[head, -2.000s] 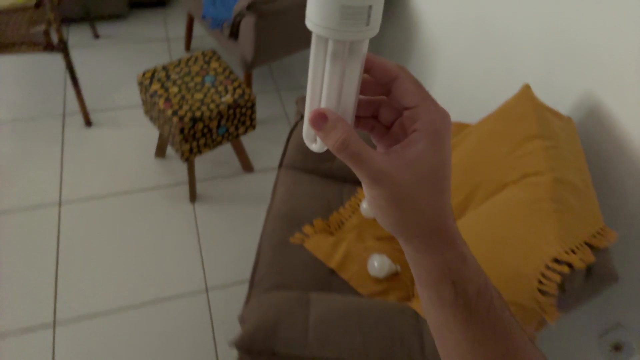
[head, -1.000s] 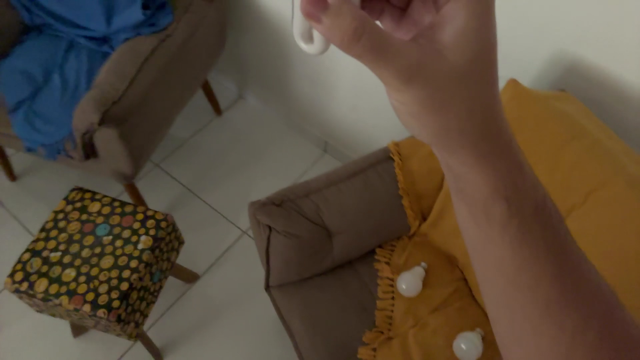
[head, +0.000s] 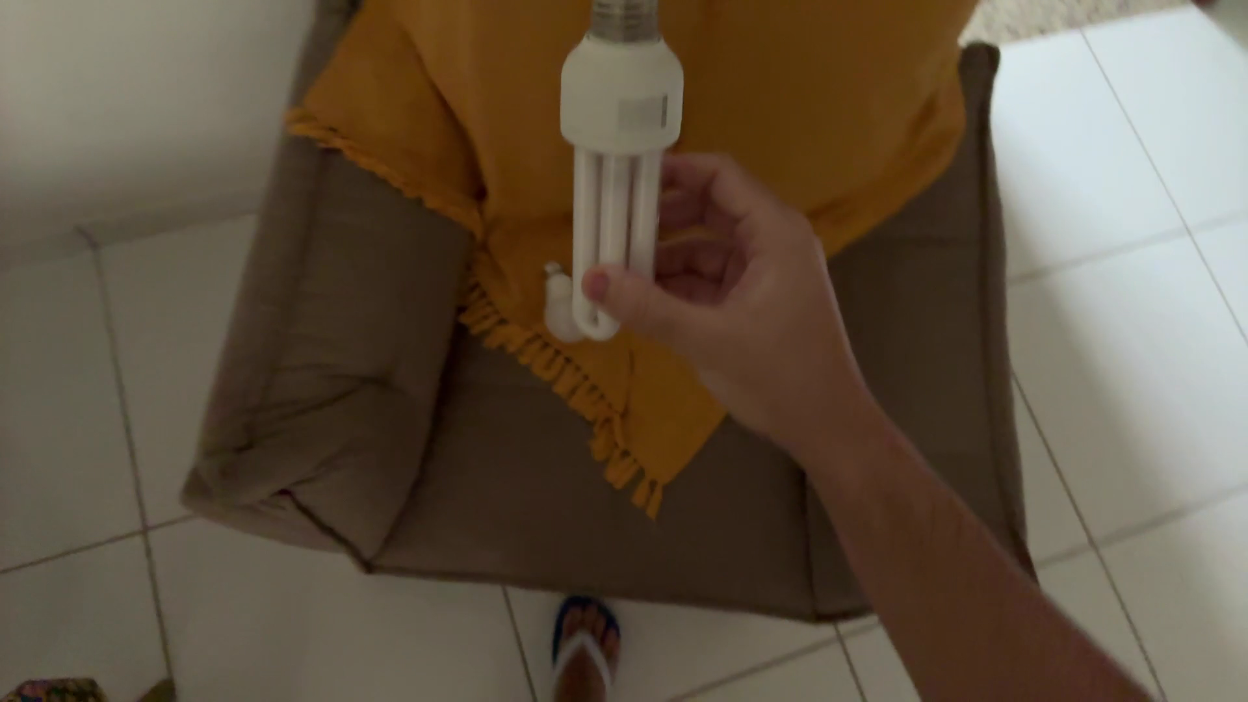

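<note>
My right hand (head: 751, 283) holds a white compact fluorescent lamp (head: 622, 107) by its glass tubes, between the thumb and the fingers. The lamp is upright, with its screw base at the top edge of the view and its tube bends at the bottom. Partly hidden behind the tubes, a white light bulb (head: 560, 307) lies on the mustard-yellow fringed throw (head: 673, 409). That throw covers part of a brown upholstered armchair (head: 546, 487). My left hand is out of view.
White floor tiles (head: 1102, 292) surround the chair, and a pale wall (head: 127, 117) rises at upper left. A foot in a blue flip-flop (head: 585, 634) is below the chair's edge. The corner of a patterned stool (head: 49, 690) shows at bottom left.
The view has swung to look down at the armchair. My right hand still grips the lamp, whose body is again in view. The blue cloth seen earlier is out of view.
</note>
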